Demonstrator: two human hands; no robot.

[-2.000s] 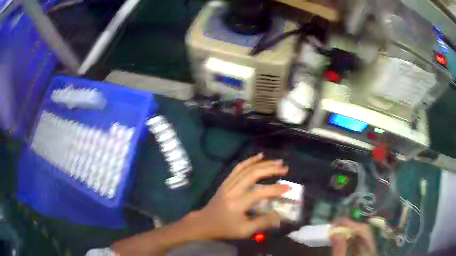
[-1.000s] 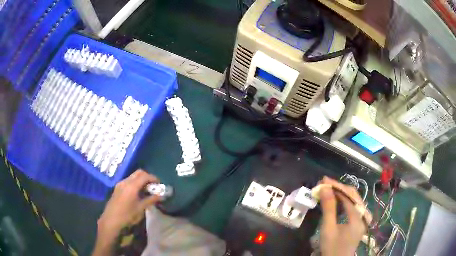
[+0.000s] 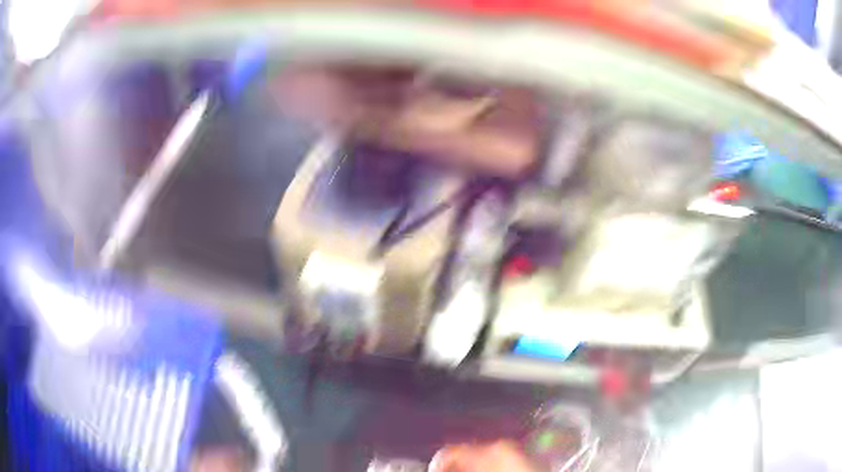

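Note:
The whole view is strongly blurred. My right hand [image 3: 482,457] is cut off by the bottom edge, beside a blurred white piece [image 3: 397,466], probably the socket strip. My left hand [image 3: 222,460] shows only as a small skin-coloured patch at the bottom edge, left of the near end of the white charger row [image 3: 251,406]. Whether either hand holds anything is hidden. The blue tray [image 3: 198,324] with rows of white chargers [image 3: 120,396] is at the lower left.
A beige vented box [image 3: 406,286] stands behind the bench middle. A paler meter with a blue display [image 3: 547,348] stands right of it, with red clips [image 3: 614,380] and thin wires [image 3: 582,452] in front. A green light [image 3: 546,439] glows low. A pale curved edge crosses the top.
The view has tilted up and blurred, so the bench has moved down in the picture. Both hands are now mostly below the bottom edge, and the red light is out of view.

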